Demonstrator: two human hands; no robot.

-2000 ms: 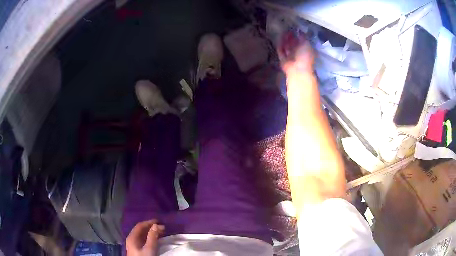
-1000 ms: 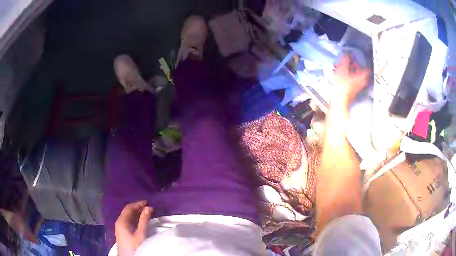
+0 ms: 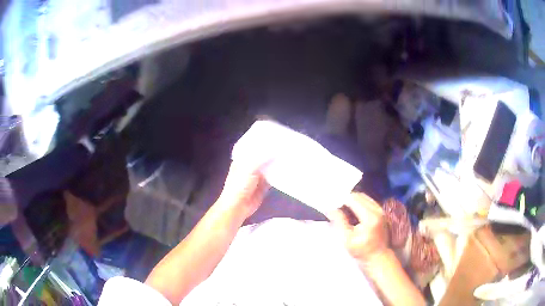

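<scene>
A white stack of pieces (image 3: 299, 167), overexposed and roughly rectangular, is held in front of my body above my lap. It looks like interfacing pieces; single layers cannot be told. My left hand (image 3: 246, 186) grips its left end, with the fingers partly hidden by it. My right hand (image 3: 361, 224) holds its lower right corner between thumb and fingers.
The pale table edge (image 3: 239, 30) curves across the top. At right are a white box with a black smartphone (image 3: 496, 141), loose pale pieces (image 3: 439, 143), a pink item (image 3: 510, 193) and a cardboard box (image 3: 475, 263). A grey bundle (image 3: 158, 203) lies at left.
My right hand has come back from the pale pieces at right. My left hand has risen from my lap. Both now hold the white stack, and the view has swung up toward the table.
</scene>
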